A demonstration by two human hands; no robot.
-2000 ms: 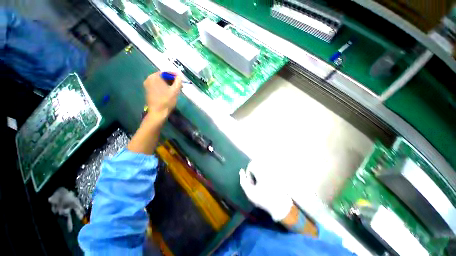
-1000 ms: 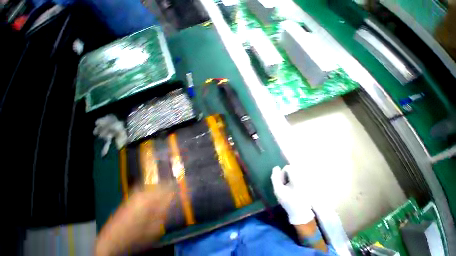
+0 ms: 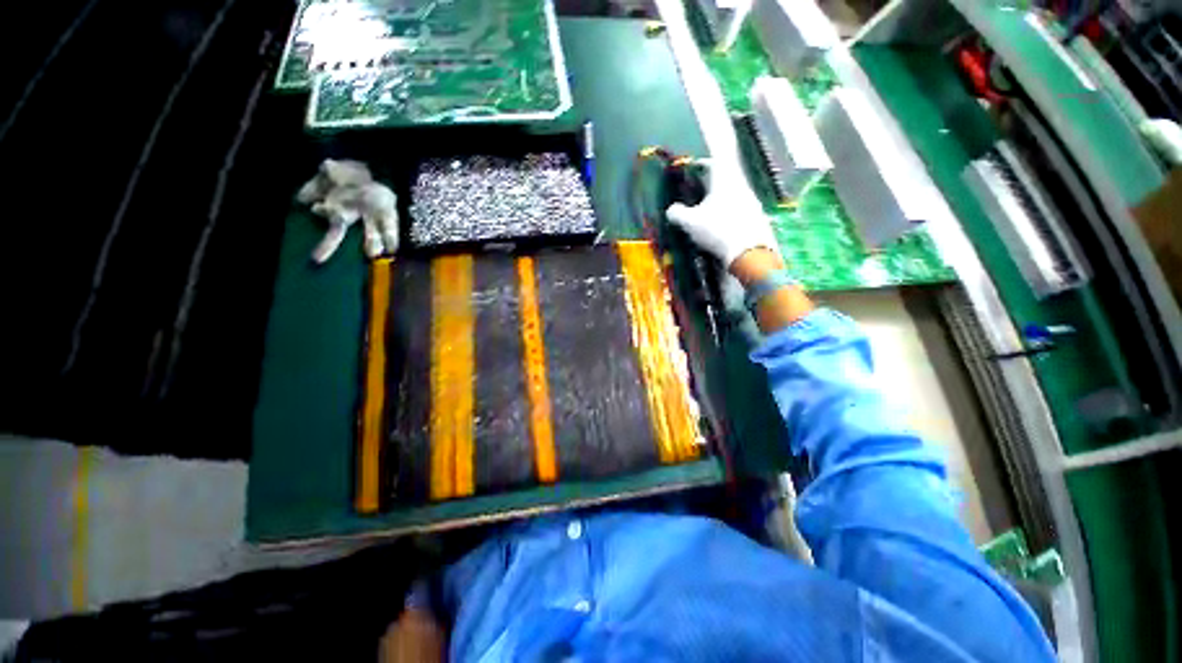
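Observation:
My right hand (image 3: 729,218), in a white glove with a light blue wrist band, is over the upper part of the black screwdriver (image 3: 705,282) on the green bench, right of the padded support. Its thumb points left; whether the fingers are closed on the tool is hidden. My left hand (image 3: 412,637) is bare, blurred and cut off by the bottom edge; its fingers cannot be made out. The black padded support (image 3: 590,369) with orange-yellow tape bands lies bare in front of me. The screw tray (image 3: 503,244) full of silver specks stands beyond it.
A green circuit board (image 3: 454,71) lies beyond the tray. A crumpled glove (image 3: 350,207) is left of the tray. A blue pen (image 3: 589,153) stands out at its right. Boards with heatsinks (image 3: 871,168) are on the line at the right. Shelving (image 3: 1102,456) is farther right.
The view has swung right. My right hand has moved from the line's edge to the screwdriver. My left hand let go of the blue pen by the tray and has drawn back to the bottom edge.

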